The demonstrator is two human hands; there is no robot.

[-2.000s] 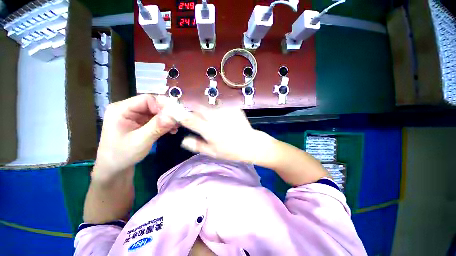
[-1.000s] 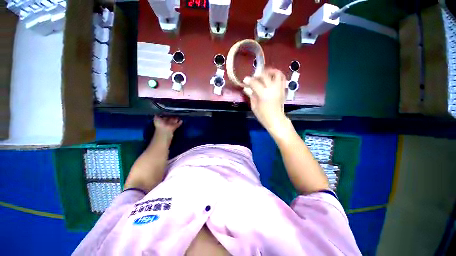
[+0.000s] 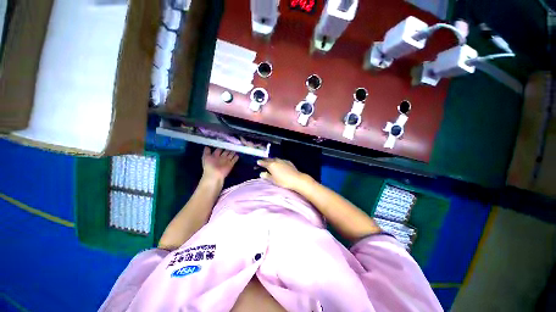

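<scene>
A shallow drawer [image 3: 213, 141] with a pale front edge sticks out below the bench's front, with pinkish contents I cannot make out. My left hand [image 3: 219, 163] is at its front edge, fingertips against or under it; its grip is unclear. My right hand [image 3: 283, 173] is just below the drawer's right corner, fingers partly spread, with nothing visible in it. The red-brown test fixture [image 3: 341, 76] stands above on the bench, with white power adapters [image 3: 404, 39] upright in it. The tape roll is not in view.
Pale tape strips [image 3: 233, 64] lie on the fixture's left front. An open carton [image 3: 116, 79] stands at the left, another carton [image 3: 536, 128] at the right. Green bins [image 3: 160, 195] packed with white adapters sit below the bench on both sides.
The tape roll is gone from the fixture. My right hand has left the fixture and come down near my left hand. The drawer now shows pulled out. The view has turned and shifted.
</scene>
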